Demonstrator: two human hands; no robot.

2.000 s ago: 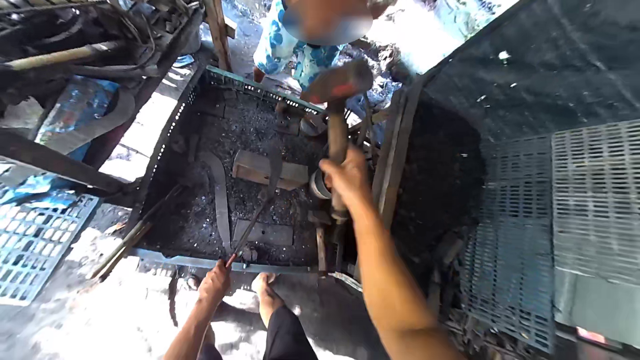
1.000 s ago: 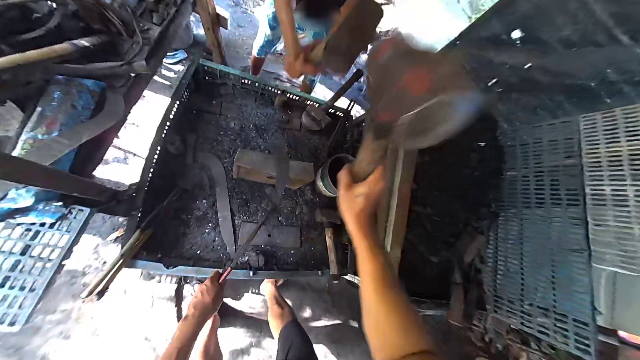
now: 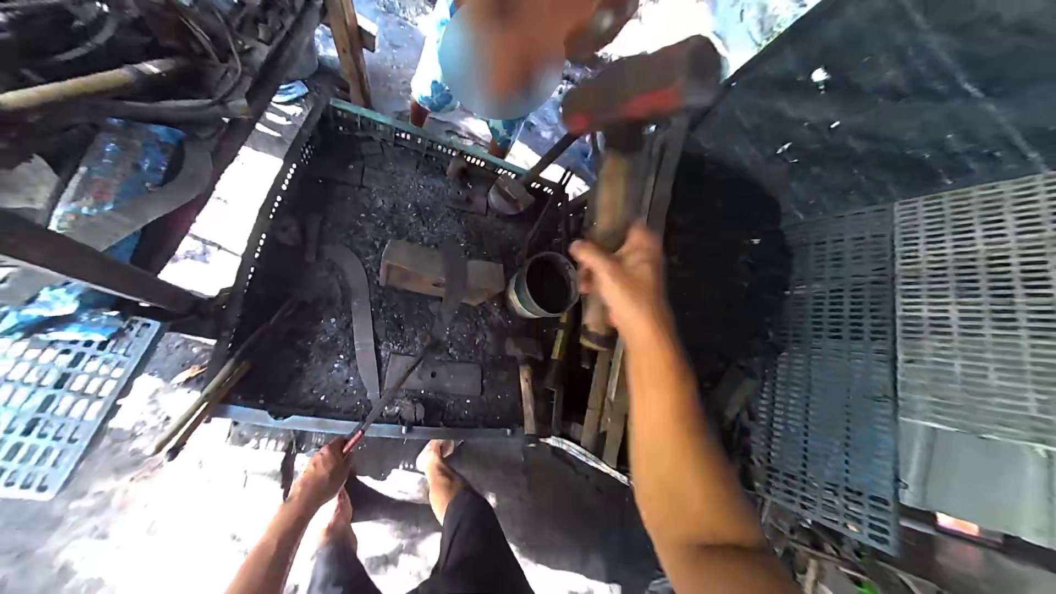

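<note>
My right hand point(image 3: 623, 276) grips the wooden handle of a sledgehammer point(image 3: 643, 82), its heavy head raised at the upper right. Low at the near edge of the dark bed, my left hand point(image 3: 322, 472) is closed round the reddish end of a long metal rod or tongs point(image 3: 392, 396). The far end of that tool reaches a dark flat piece point(image 3: 452, 285), which lies across a rectangular block point(image 3: 408, 272). Left of the block lies a curved metal blade blank point(image 3: 360, 318). A flat metal plate point(image 3: 445, 376) lies nearer to me.
A can point(image 3: 543, 285) and a small hammer point(image 3: 525, 371) lie on the right side of the bed. Another person point(image 3: 462, 49) is beyond the far edge, near a second hammer point(image 3: 511, 194). Plastic grates point(image 3: 978, 313) stand at the right; wooden sticks point(image 3: 206, 408) lean at the left.
My right hand still holds the sledgehammer, whose head looks smaller and less close than a second ago. The other person's raised hammer has come down beside the block's far side. My left hand stays low.
</note>
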